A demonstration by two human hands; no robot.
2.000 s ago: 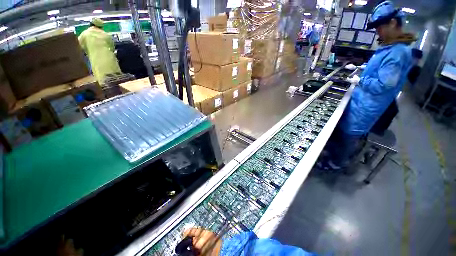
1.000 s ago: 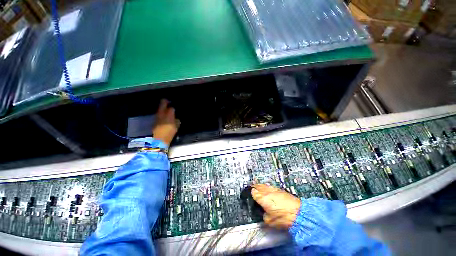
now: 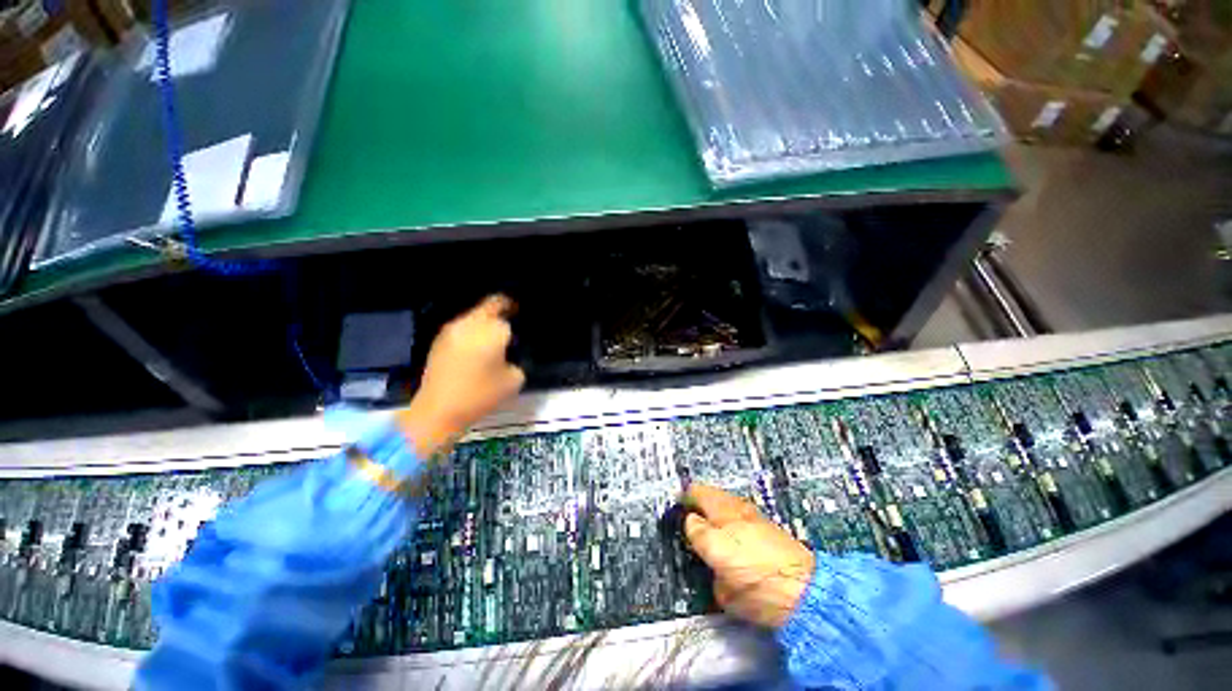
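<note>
Green circuit boards [image 3: 527, 540] lie edge to edge in a long row, with dark blocks and pale upright strips on them. My left hand [image 3: 470, 367] is over the boards' far rail, at the dark shelf opening. Its fingers are curled, with a black spot at the fingertips; whether it holds a part is hidden. My right hand [image 3: 750, 556] is low over the boards, thumb and fingers close together around a black lump [image 3: 689, 540]. I cannot tell if the lump is a finger cover or a held thing. A black bin [image 3: 682, 362] under the shelf holds small gold-coloured parts.
White conveyor rails [image 3: 811, 377] border the boards. Above stands a green-topped bench [image 3: 500, 122] with a ribbed clear plastic tray [image 3: 824, 88] at right and grey sheets with papers [image 3: 257, 115] at left. A blue coiled cord [image 3: 176, 149] hangs there. A grey box [image 3: 376, 340] sits under the shelf.
The view has swung from along the conveyor to the bench. Since one second ago, my left hand has moved slightly right and nearer the rail. My right hand has barely moved.
</note>
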